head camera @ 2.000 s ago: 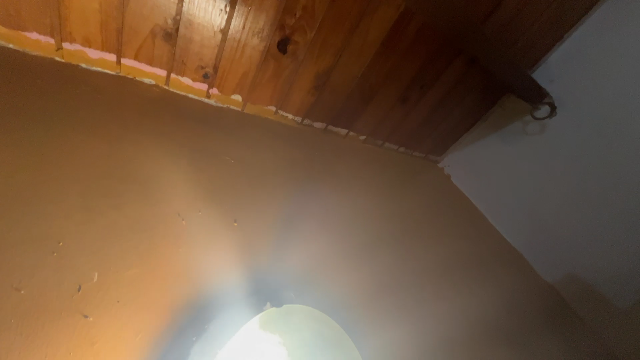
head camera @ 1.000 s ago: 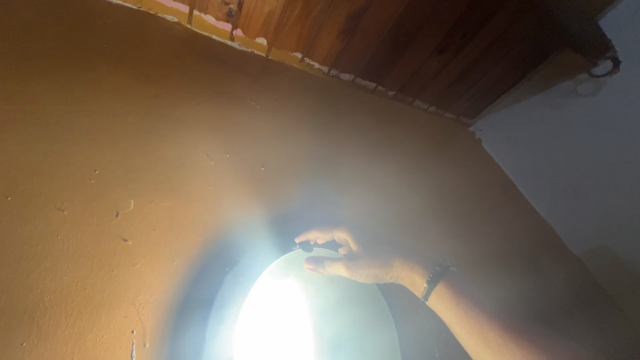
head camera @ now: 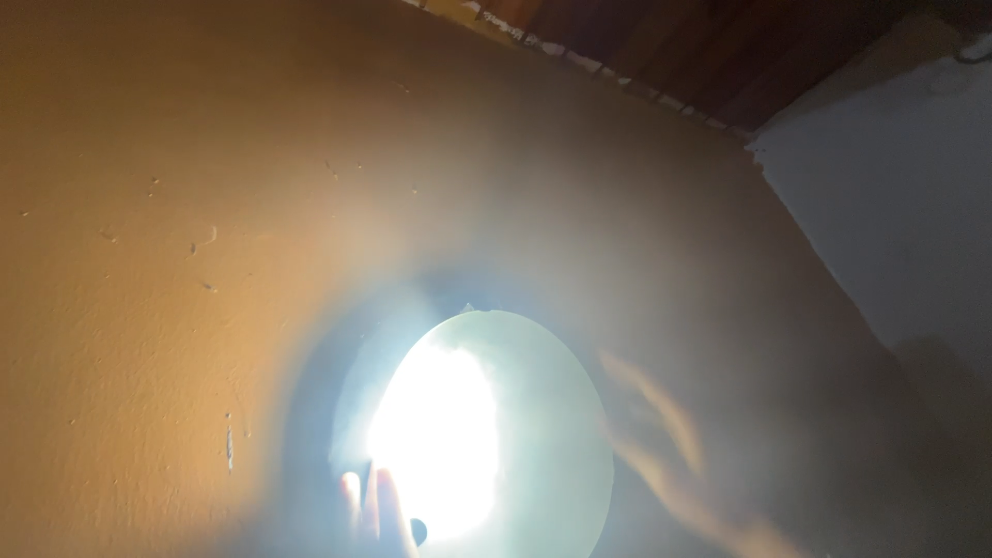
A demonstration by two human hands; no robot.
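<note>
A round, pale glass-like lamp cover (head camera: 546,418) glows on the wall at the lower middle, with a glaring white patch on its left half. At its lower left edge my left hand (head camera: 376,504) shows only a few raised fingers, washed out by the light; the palm is out of frame. A small dark round piece (head camera: 418,531) lies just right of those fingers. Along the cover's right edge, my right hand (head camera: 666,442) is blurred, its fingers apart and nothing visible between them. Whether it touches the edge is unclear. A small bit sticks up at the cover's top rim.
An orange-brown painted wall (head camera: 194,349) with small chips and bumps surrounds the lamp. Dark wood planks (head camera: 697,46) form the ceiling above, with a ragged paint line at the joint. At right is a white-grey surface (head camera: 891,232), with a dark ring at the upper right.
My right hand, at the cover's top edge a second ago, is now lower at its right side. My left hand's fingers have come into view at the lower left.
</note>
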